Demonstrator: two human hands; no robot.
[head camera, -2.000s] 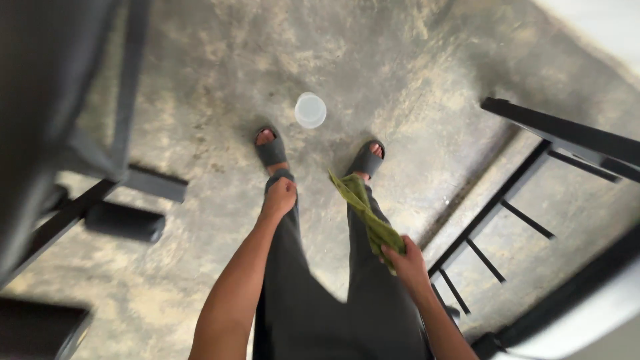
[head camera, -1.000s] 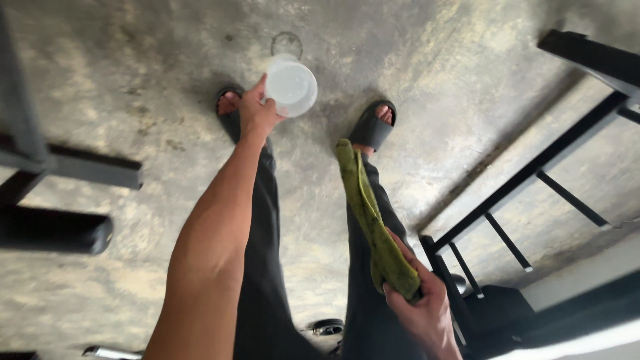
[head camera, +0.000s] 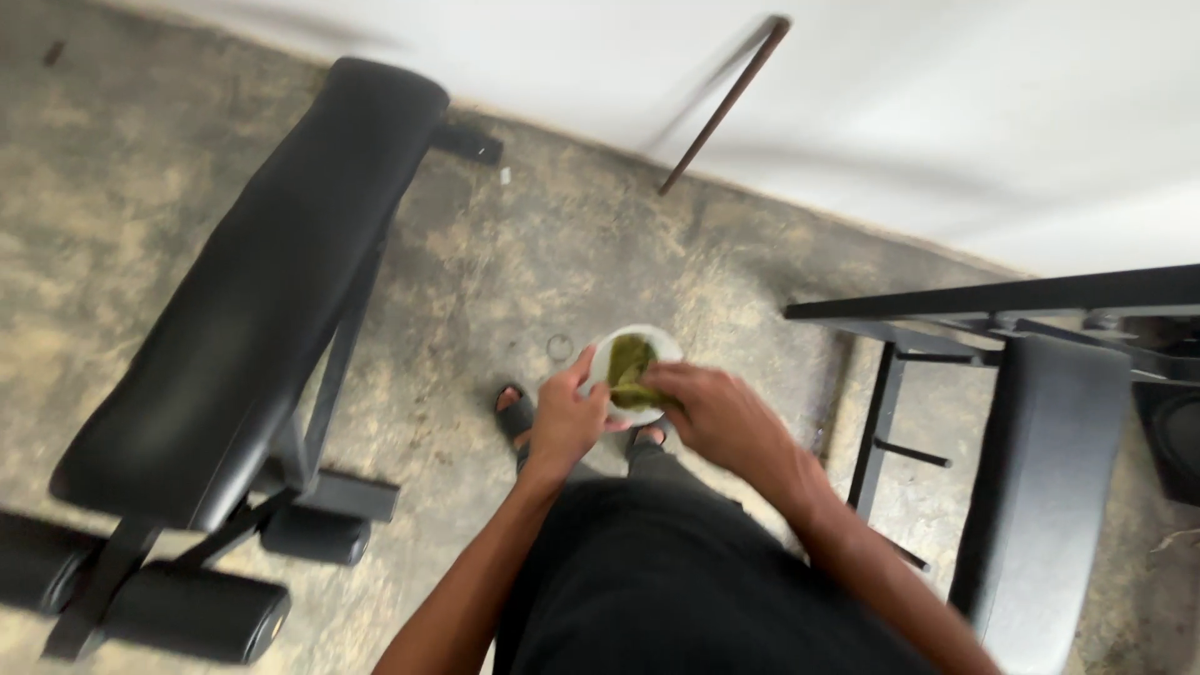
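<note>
My left hand (head camera: 570, 417) grips the rim and side of a whitish round plastic tub (head camera: 664, 345), held in front of my body above my feet. A green cloth (head camera: 630, 361) lies partly inside the tub, bunched toward its right side. My right hand (head camera: 717, 412) holds the cloth at the tub's right edge, its fingertips over the opening. What the tub holds under the cloth is hidden.
A black padded weight bench (head camera: 272, 281) with foam rollers (head camera: 202, 609) stands at left. Black metal rack (head camera: 877, 427) and another padded bench (head camera: 1050, 487) are at right. A brown rod (head camera: 727, 108) leans by the white wall (head camera: 937, 122). A ring mark (head camera: 560, 348) shows on the concrete floor.
The tub stood on the floor at first, then my left hand took hold of it. My right hand has brought the green cloth from beside my leg into the tub. The view has shifted widely.
</note>
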